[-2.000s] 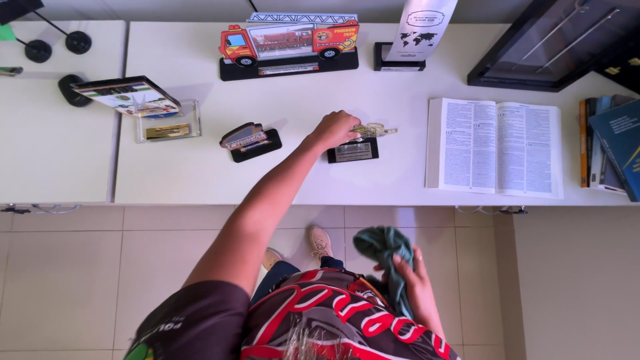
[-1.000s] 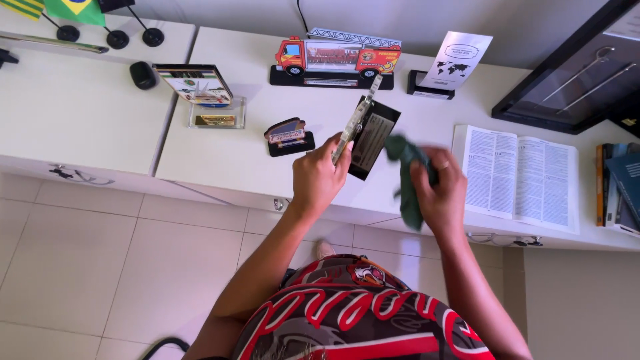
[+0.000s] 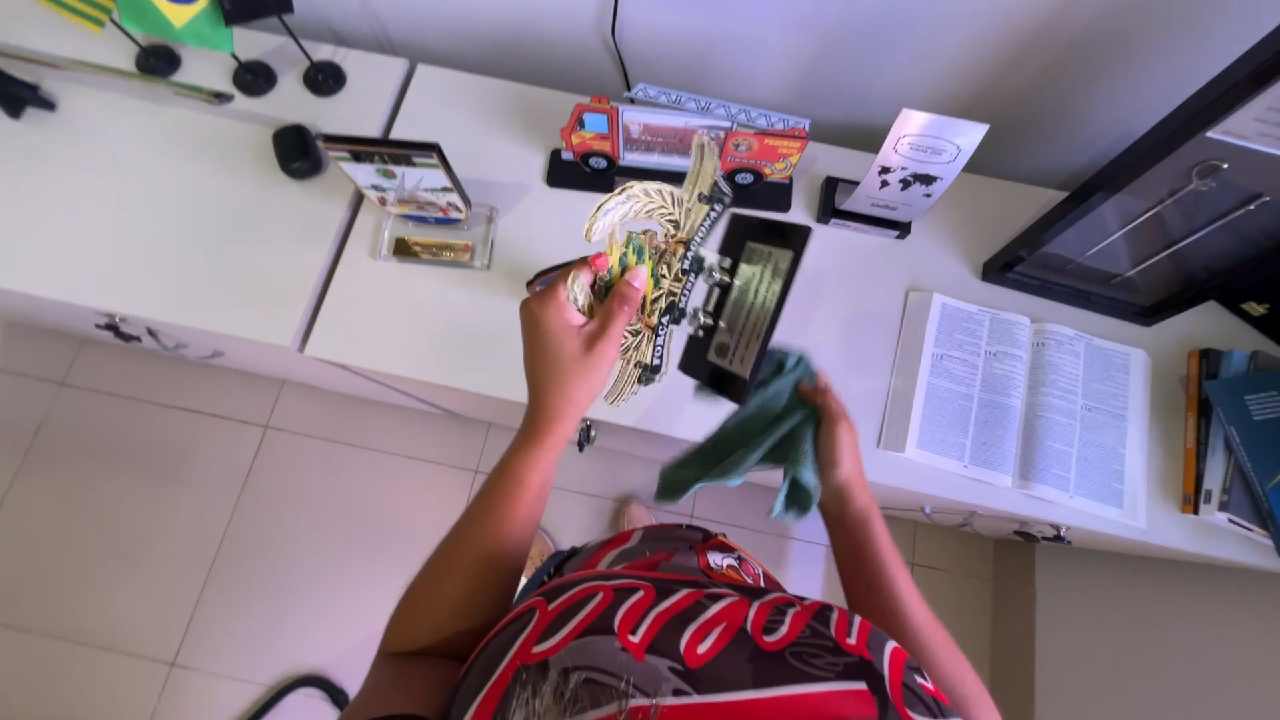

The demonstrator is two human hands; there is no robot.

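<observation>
My left hand (image 3: 575,345) grips a gold-coloured metal emblem trophy (image 3: 655,275) by its face, fingers around the coloured centre. The trophy is lifted and tilted, so its black base (image 3: 775,245) with an engraved plate (image 3: 750,308) faces me. In my right hand (image 3: 832,430) is a crumpled green cloth (image 3: 745,440), whose upper part meets or overlaps the lower end of the base. Behind my left hand, a small dark-framed stand piece is mostly hidden.
A fire-truck photo display (image 3: 680,145), a map card in a black holder (image 3: 915,165) and a picture stand (image 3: 400,180) are on the white cabinet top (image 3: 420,320). Rightward lie an open book (image 3: 1020,400), a black display case (image 3: 1150,200) and stacked books (image 3: 1245,430). Small flags (image 3: 180,20) stand far left.
Two seconds ago the trophy stood on the cabinet top with my left hand on it; it is now raised and tilted. My right hand has brought the cloth up to its base. The view has shifted left.
</observation>
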